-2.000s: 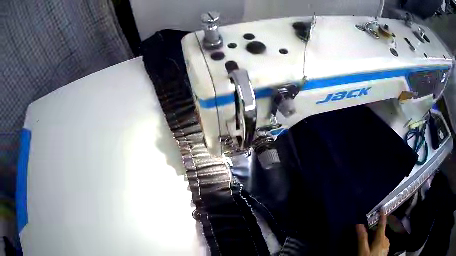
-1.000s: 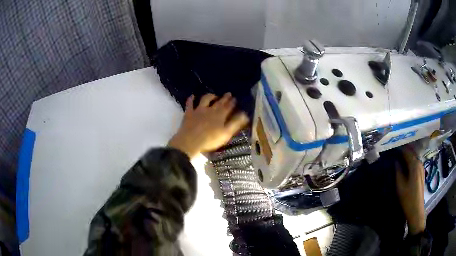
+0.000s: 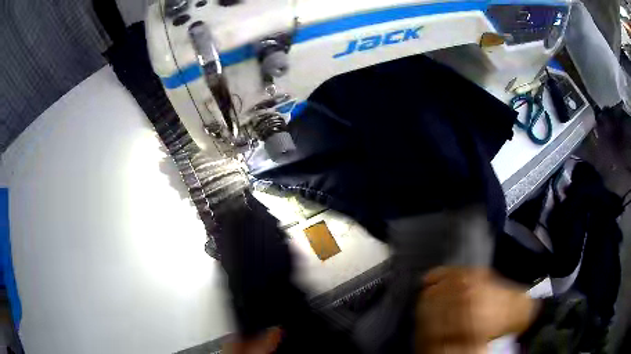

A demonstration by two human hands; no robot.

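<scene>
The dark navy garment (image 3: 408, 131) lies under the machine arm and hangs toward me. Its puckered elasticated band (image 3: 183, 148) runs along the left of the white sewing machine head (image 3: 242, 66) and passes the lit needle area (image 3: 242, 166). My right hand (image 3: 470, 311), blurred, is curled at the garment's near part at the bottom right, with a blurred grey patch of cloth just above it. My left hand (image 3: 259, 342) shows only as a small piece at the bottom edge, by the band's dark near end; its grip is hidden.
Blue-teal scissors (image 3: 533, 117) and a slim black tool (image 3: 559, 100) lie right of the machine. The white table (image 3: 83, 214) has a blue edge at left. A brown rectangle (image 3: 322, 240) shows on the machine bed. Dark cloth (image 3: 595, 207) hangs at the far right.
The view has shifted. My left hand has left the band's far end and is now at the bottom edge. My right hand has moved from under the arm toward me, at the garment's near part.
</scene>
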